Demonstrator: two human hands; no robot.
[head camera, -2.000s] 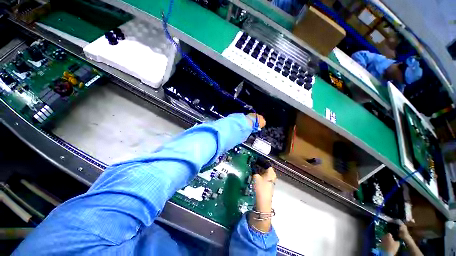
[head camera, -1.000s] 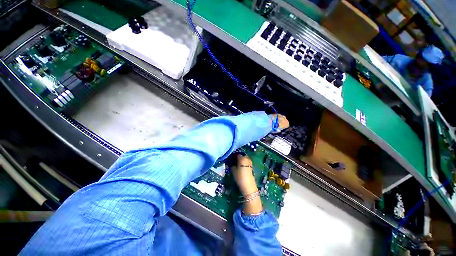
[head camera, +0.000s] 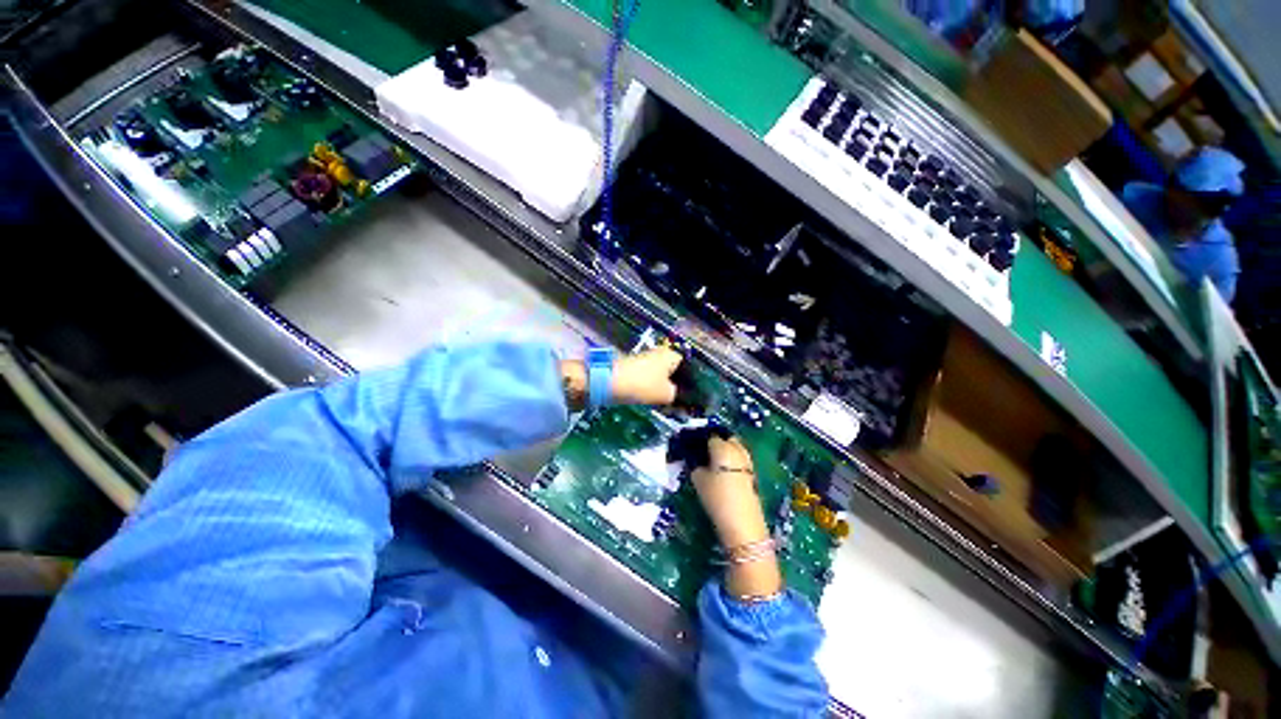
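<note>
A large green circuit board (head camera: 573,464) lies on the rails in front of me, with white areas and small parts on it. My left hand (head camera: 649,377), with a blue wrist strap, is over the board's upper edge. My right hand (head camera: 726,485), with bracelets, is over its middle, close to the left. Both hands have black at the fingertips. Whether this is finger covers or held black parts cannot be told. The fingertips hide the board below them.
Another populated board (head camera: 281,190) lies on the track to the left. A dark parts bin (head camera: 843,368) and a brown box (head camera: 1004,450) stand behind the rail. A white tray (head camera: 492,134) and a tray of black cylinders (head camera: 913,183) are above. A person (head camera: 1187,211) is at upper right.
My left hand has come back from the dark bin to the board. My right hand has stayed over the board, moving from its right end to its middle. The view has shifted.
</note>
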